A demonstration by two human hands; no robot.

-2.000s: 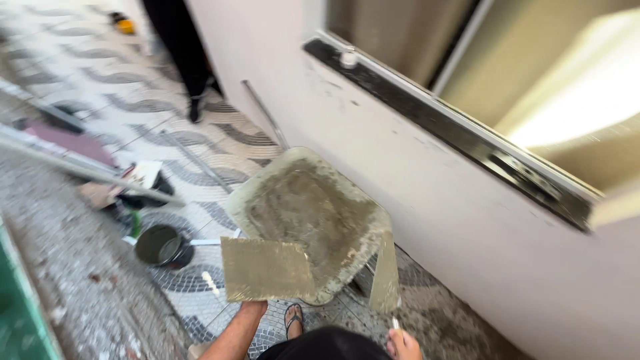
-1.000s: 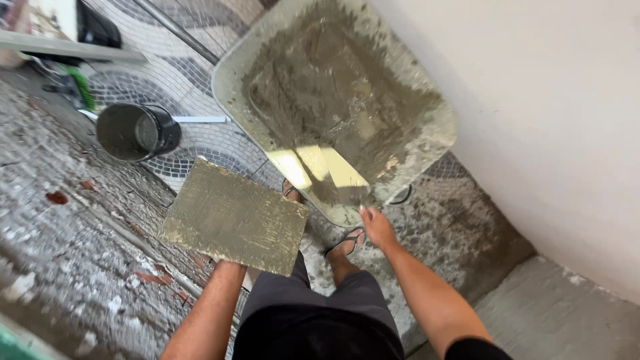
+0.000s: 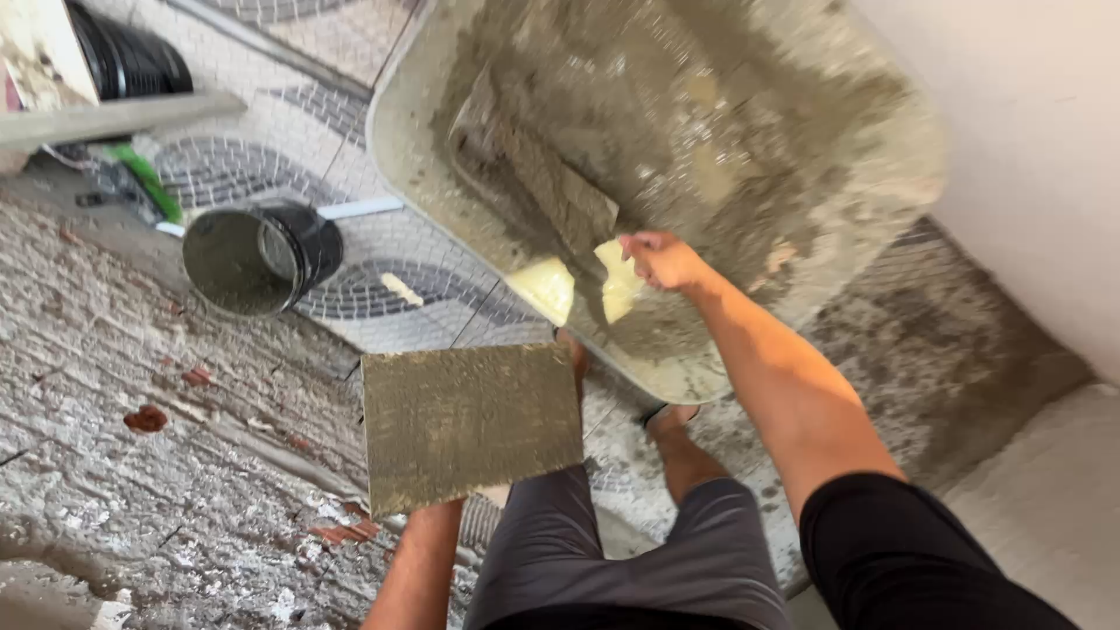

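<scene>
A plasterer's hawk point(image 3: 472, 424), its flat square face smeared with mortar, is held up low in the view, left of my legs. My left hand point(image 3: 440, 510) is under it; the board hides the fingers and the grip. My right hand point(image 3: 661, 260) is closed on the handle end of a plastering trowel point(image 3: 560, 179), over the near part of a large mortar tub point(image 3: 407, 131). The trowel's mortar-coated blade lies in the grey wet mortar point(image 3: 665, 105), pointing up and left. The hawk is apart from the tub.
A black bucket point(image 3: 262, 258) stands left of the tub, beside a rough, partly stripped wall surface point(image 3: 175, 420). A second black bucket point(image 3: 131, 57), a long bar point(image 3: 114, 118) and a green-edged tool point(image 3: 144, 179) are upper left. A pale wall point(image 3: 1032, 149) bounds the right.
The trowel, held up right of the tub two seconds ago, is now down in the mortar. The hawk has turned from its slant of one second ago. The view has moved in over the tub.
</scene>
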